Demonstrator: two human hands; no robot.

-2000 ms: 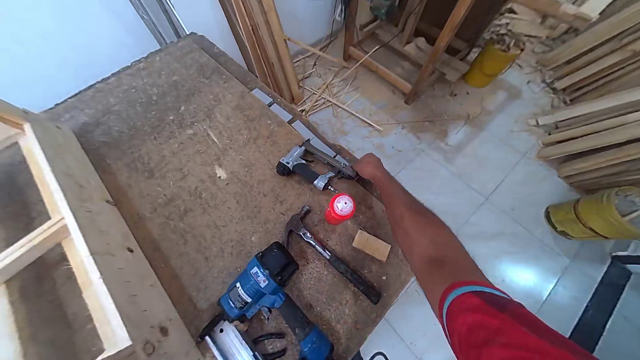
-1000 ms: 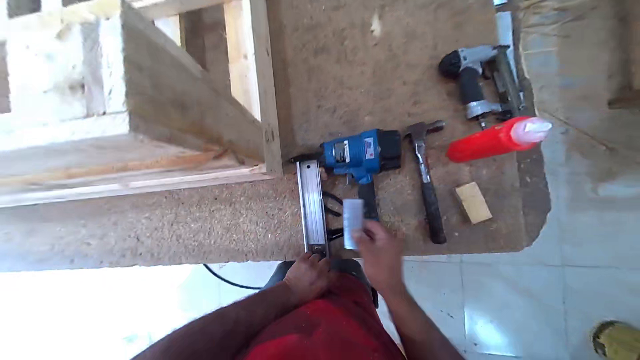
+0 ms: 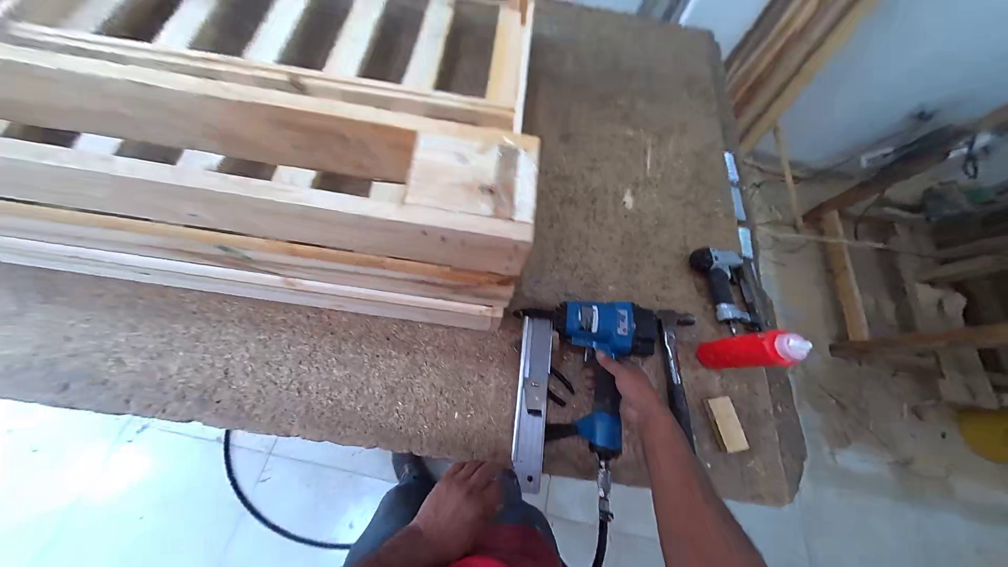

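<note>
A blue pneumatic nail gun (image 3: pixel 602 327) with a silver magazine (image 3: pixel 533 394) lies at the table's front edge. My right hand (image 3: pixel 630 390) is at its dark handle, the thumb near the trigger; whether the fingers close around the handle is hidden. Low against my lap, left of the magazine's end, is my left hand (image 3: pixel 470 500), with nothing visible in it. A claw hammer (image 3: pixel 672 362) lies just right of the nail gun. Farther right are a red bottle (image 3: pixel 744 350) with a pale cap, a small wood block (image 3: pixel 726 425) and a smaller grey-and-black air nailer (image 3: pixel 723 287).
Slatted wooden frames (image 3: pixel 339 213) are stacked on the particleboard table (image 3: pixel 614 197), their corner near the nail gun's nose. Nail strips (image 3: pixel 735 197) lie along the right edge. An air hose (image 3: pixel 260 512) curves over the tiled floor. Timber pieces (image 3: pixel 846 276) stand beyond the table.
My right hand held a pale strip above the nail gun a second ago; now it is at the handle without the strip. My left hand has moved off the magazine's end. The view has shifted.
</note>
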